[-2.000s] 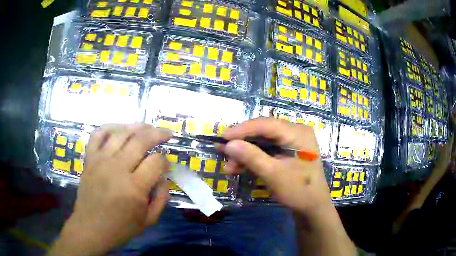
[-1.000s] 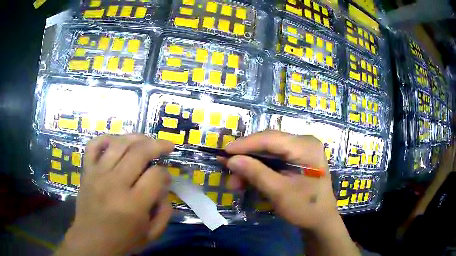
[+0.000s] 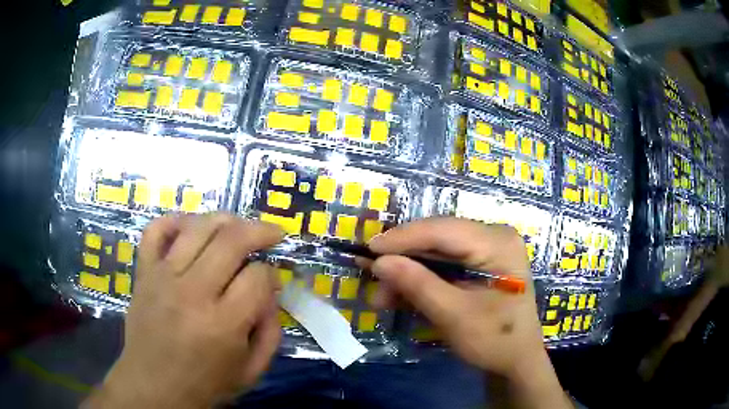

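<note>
My right hand point(image 3: 468, 299) holds a slim black tool with an orange rear end point(image 3: 505, 283) like a pen. Its dark front part points left toward the fingertips of my left hand point(image 3: 196, 295). My left hand holds a white liner strip point(image 3: 328, 326), which hangs down to the right over the front row of a clear tray point(image 3: 240, 184). Dark flat parts with yellow patches point(image 3: 329, 198) lie in the tray pockets. The tool's tip is too small and blurred to make out. Both hands are over the tray's near part and hide parts of the front pockets.
White glare covers the left pocket point(image 3: 152, 164) and some right pockets. A second clear tray of yellow-patched parts point(image 3: 683, 176) is at the right. Solid yellow pieces point(image 3: 590, 28) are at the top right. A person's arm point(image 3: 687, 319) shows at the right edge.
Over these frames, the glare has left the middle pocket, so its dark part shows. The tool and my right hand have moved slightly right and down in the picture. Both hands keep their hold.
</note>
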